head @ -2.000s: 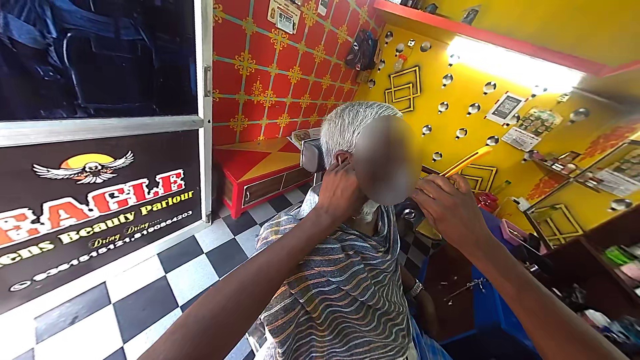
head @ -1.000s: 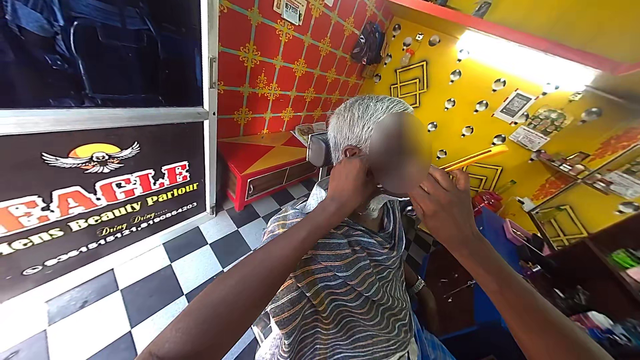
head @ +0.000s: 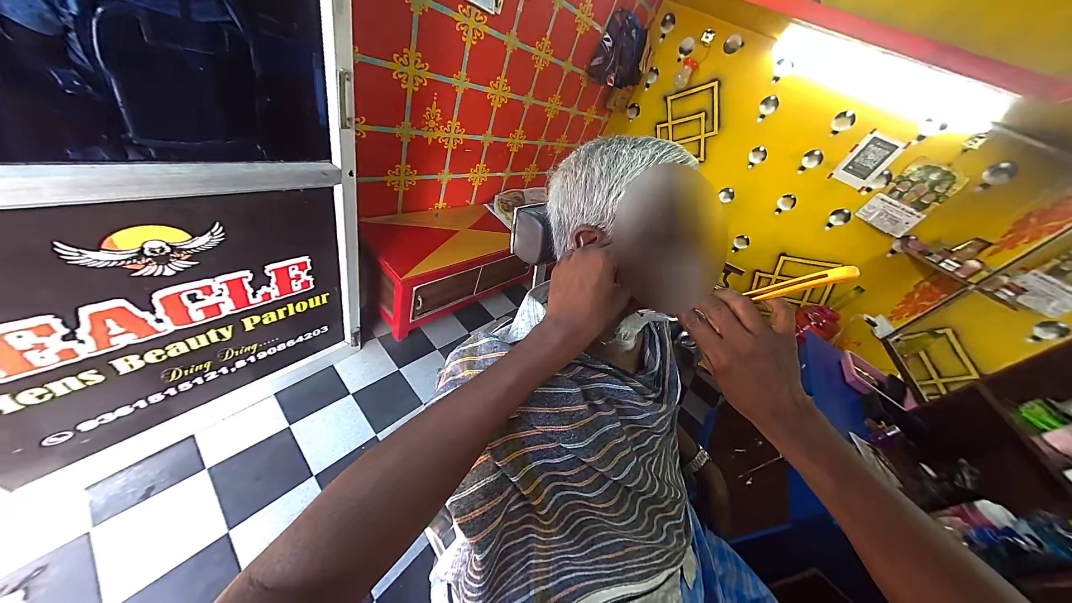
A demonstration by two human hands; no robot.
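A seated person with short gray hair point(head: 615, 172) leans back against a dark headrest point(head: 533, 234), a striped cloth point(head: 578, 452) draped over the chest and shoulders. Just below the ear, my left hand point(head: 584, 293) presses against the side of the face, its fingertips partly hidden. My right hand point(head: 741, 347) grips a yellow-handled straight razor point(head: 804, 283) near the chin; the handle sticks out to the right and the blade is hidden. White lather point(head: 626, 333) shows under the jaw, between my hands.
Behind the chair stands a red and yellow bench point(head: 444, 243). At the left is a glazed door with a metal frame point(head: 344, 167). A cluttered dark counter point(head: 997, 427) fills the lower right, with wall shelves point(head: 963, 268) above. The floor point(head: 318, 431) is black and white checkered.
My right hand still holds the razor near the chin, and its handle now points less steeply upward than two seconds ago. My left hand stays at the side of the face.
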